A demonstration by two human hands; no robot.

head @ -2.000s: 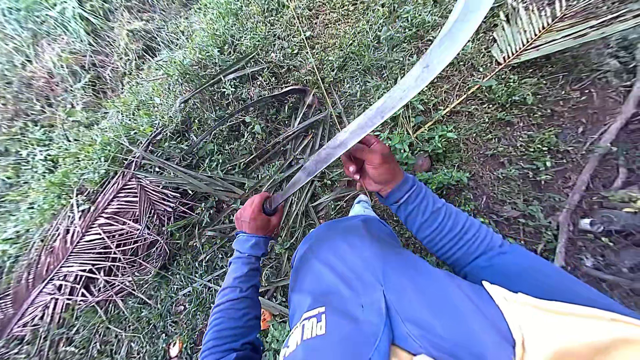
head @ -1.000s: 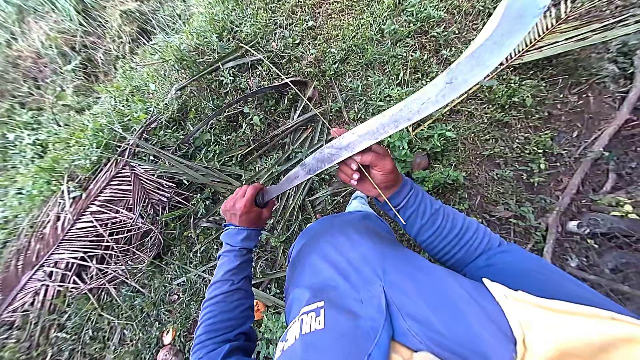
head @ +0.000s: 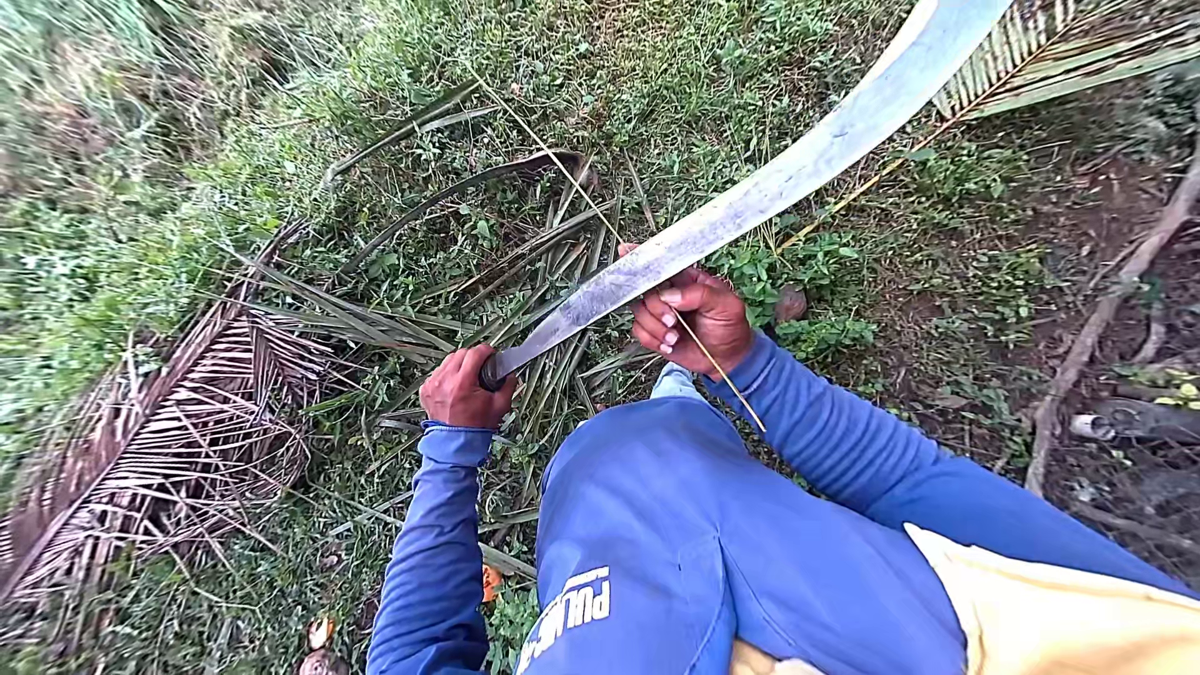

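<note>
A long curved machete blade (head: 750, 202) crosses the view from lower left to upper right. My left hand (head: 466, 389) is closed round its dark handle (head: 493, 370). On the right, my right hand (head: 692, 319) pinches a thin palm-leaf midrib (head: 708, 354) between thumb and fingers. The midrib passes behind the blade; its thin far part reaches up and left over the grass, and its thicker end lies near my right sleeve. Some fingertips of my right hand show just past the blade's upper edge; whether they touch the blade is unclear.
A dry brown palm frond (head: 141, 441) lies at the left. Cut green leaf strips (head: 375, 323) are strewn over the grass ahead of my knees. Another frond (head: 1022, 70) is at upper right. A branch (head: 1106, 309) and a bottle-like object (head: 1125, 422) lie on the right.
Two seconds ago the midrib's end did not show below my right hand; now it sticks out toward my sleeve. The machete stays in my left hand, its blade slightly lower in view.
</note>
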